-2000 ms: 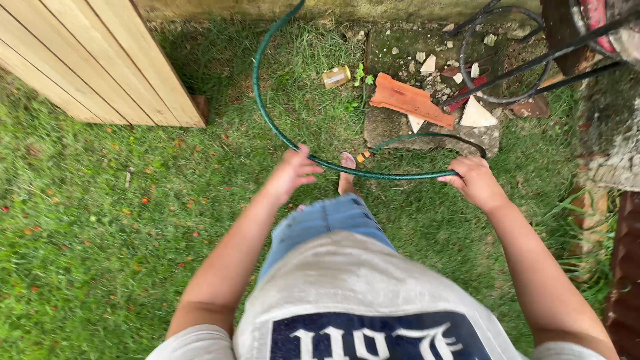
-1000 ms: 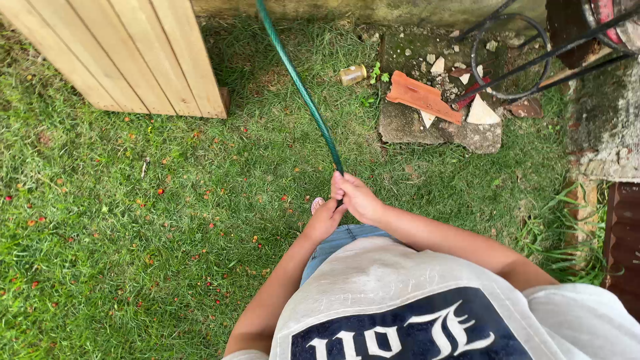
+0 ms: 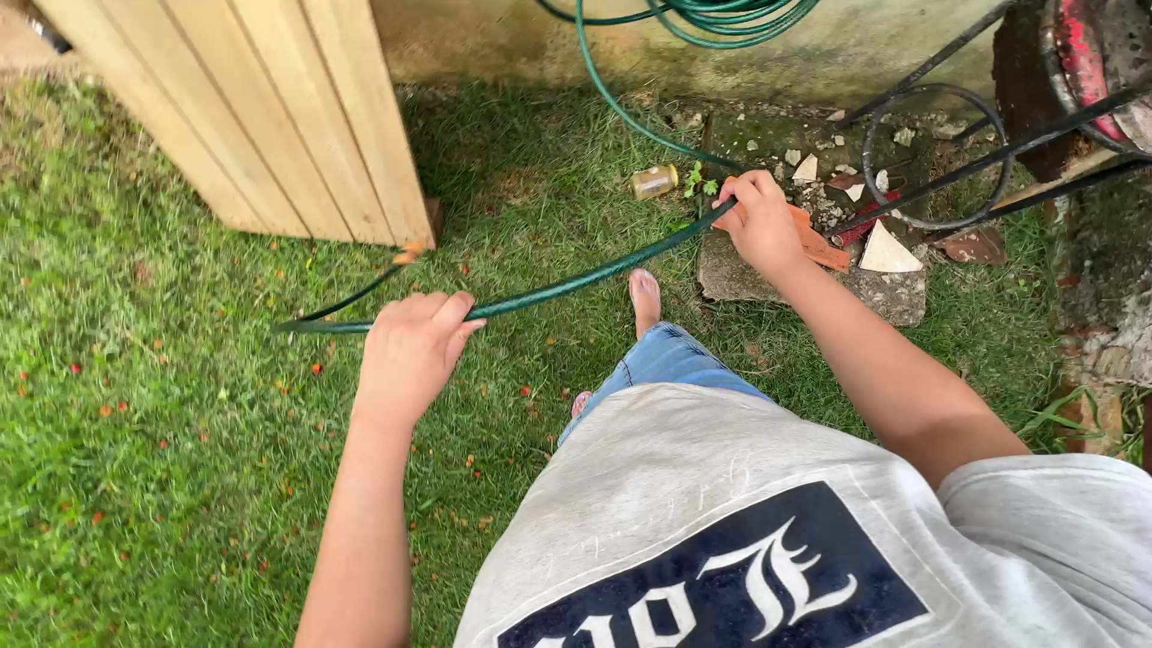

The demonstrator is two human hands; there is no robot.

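A green garden hose [image 3: 585, 277] stretches between my two hands in the head view. My left hand [image 3: 416, 346] grips it at the left, and past that fist the hose bends back sharply to an orange end fitting [image 3: 409, 254] near the wooden panel. My right hand [image 3: 758, 216] holds the hose farther up at the right, above the stone slab. From there the hose curves up and back to a coil [image 3: 738, 20] by the wall at the top.
A slatted wooden panel [image 3: 297, 117] stands at upper left. On a stone slab [image 3: 810, 286] lie a broken orange tile [image 3: 821, 245] and pale shards [image 3: 889, 250]. A small can or jar [image 3: 654, 182] lies on the grass. Black metal rods [image 3: 954, 166] cross at upper right.
My hands were together on the hose a second ago and are now apart along it, left hand to the left, right hand to the upper right. The coil has come into view.
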